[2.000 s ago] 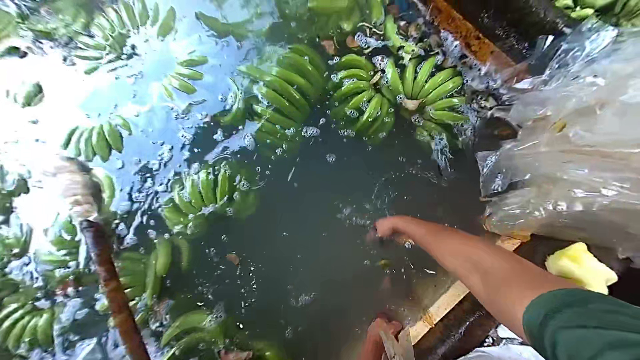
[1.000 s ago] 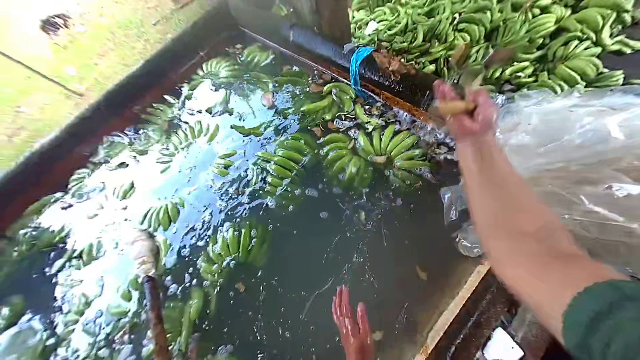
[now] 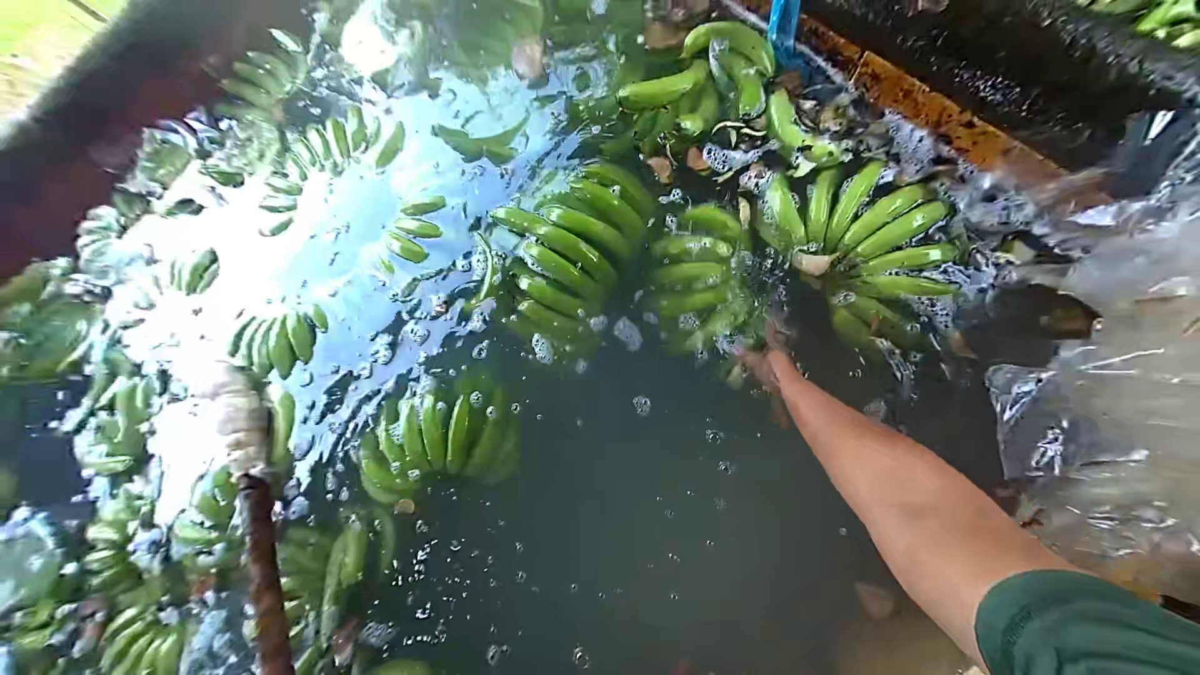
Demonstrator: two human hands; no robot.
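Note:
My right hand [image 3: 767, 364] reaches down into murky water, its fingers partly under the surface at the lower edge of a half-sunk hand of green bananas [image 3: 698, 272]. Whether the fingers grip anything is hidden by water and blur. Just up and right of it floats a fanned hand of green bananas [image 3: 877, 234]. Another large one [image 3: 581, 244] lies to the left, and a further one [image 3: 441, 431] floats lower left. My left hand is out of view.
A dark pole [image 3: 264, 572] rises at the lower left among several floating banana hands. Clear plastic sheeting [image 3: 1116, 394] covers the right side. The tank's rusty orange edge [image 3: 956, 112] runs across the upper right, near a blue strip [image 3: 784, 28].
My right hand has gone from above the tank's edge, where it held a brownish object, down into the water by the bananas. My left hand has left the view. The camera view has shifted.

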